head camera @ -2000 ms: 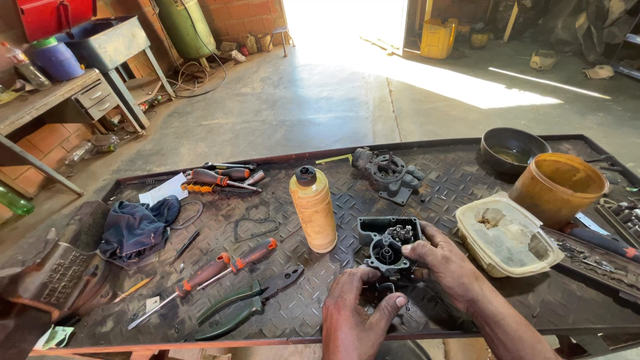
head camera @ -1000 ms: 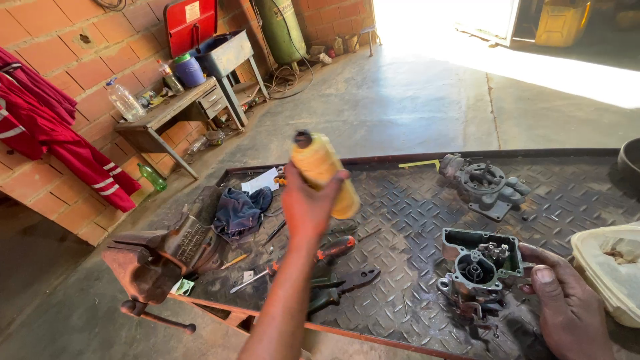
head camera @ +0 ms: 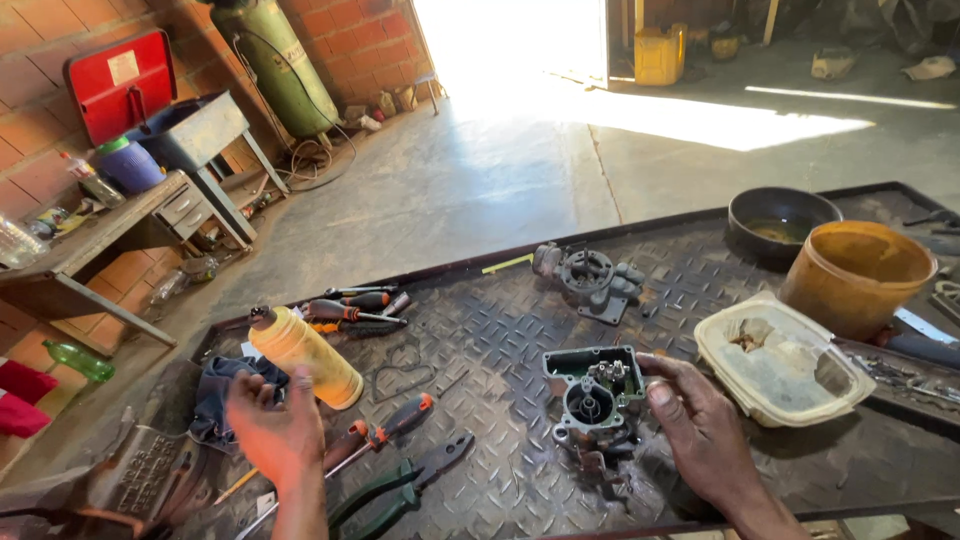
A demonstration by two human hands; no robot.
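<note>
My right hand (head camera: 701, 427) rests its fingers on the right edge of an open carburetor body (head camera: 592, 401), whose round bore faces up. My left hand (head camera: 281, 427), fingers apart and slightly blurred, is just in front of a tilted yellow plastic bottle (head camera: 311, 360) with a dark cap; whether they touch I cannot tell. Below and right of the bottle lie orange-and-black-handled screwdrivers (head camera: 401, 420) and green-handled pliers (head camera: 409, 487). Farther back sits another carburetor part (head camera: 589, 277). A thin gasket (head camera: 403, 373) lies right of the bottle.
A dark cloth (head camera: 225, 397) and bench vise (head camera: 135, 480) are at the left. More hand tools (head camera: 360, 307) lie behind the bottle. At the right stand a cloudy plastic container (head camera: 780, 360), an orange-brown tub (head camera: 855, 277) and a black bowl (head camera: 784, 217). The table's raised rim (head camera: 450, 268) runs behind.
The bottle stood upright mid-table, then was raised in my left hand; now it is farther left, beside the cloth, and my left hand has opened. My right hand remains at the carburetor body.
</note>
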